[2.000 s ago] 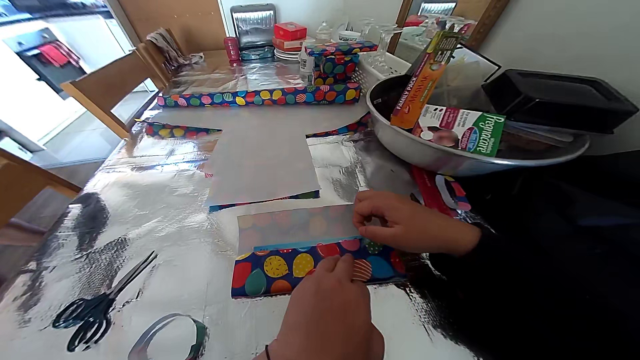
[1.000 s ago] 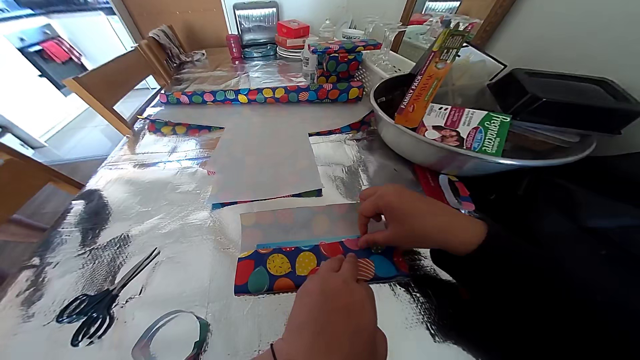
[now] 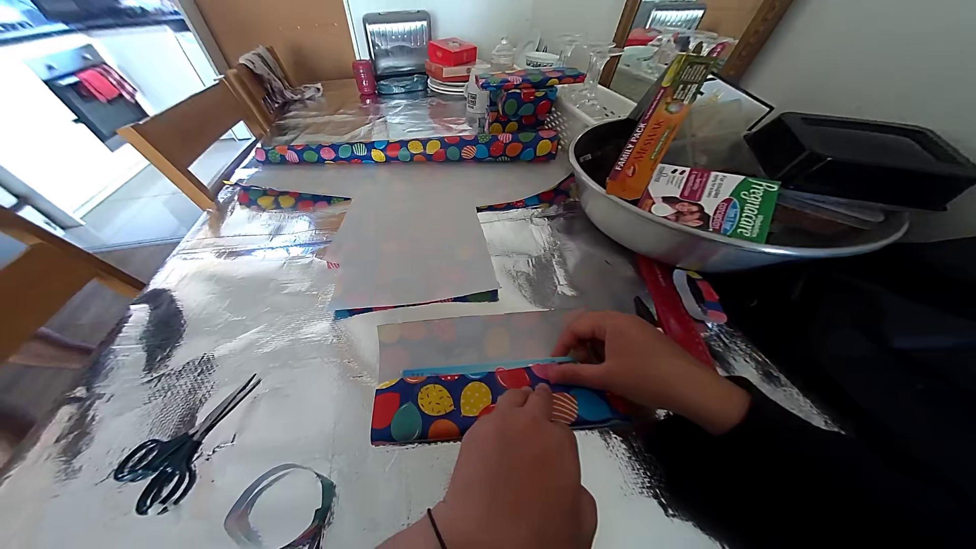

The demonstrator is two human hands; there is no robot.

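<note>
A piece of balloon-print wrapping paper [image 3: 438, 408] lies near the table's front edge, its printed part folded over the pale back. A light-blue strip [image 3: 480, 367] shows along the fold's upper edge. My left hand [image 3: 522, 465], a dark band at its wrist, presses fingertips on the printed part. My right hand [image 3: 633, 366] pinches at the strip's right end and the paper's edge; what lies between its fingers is partly hidden. Farther off, a larger sheet of wrapping paper [image 3: 415, 244] lies pale side up, joined to a printed roll [image 3: 404, 149]. Black-handled scissors [image 3: 187, 450] lie at left.
A ring of clear tape or ribbon [image 3: 282, 503] lies at the front. At right stands a metal basin [image 3: 686, 248] holding cartons and a black tray [image 3: 862, 160]. Beside it lies a red flat item [image 3: 675, 313]. Behind are a wrapped box [image 3: 526, 107], glasses and a toaster [image 3: 398, 46].
My right hand's fingers have come down from above the paper to the edge of the fold. My left hand stays on the printed part.
</note>
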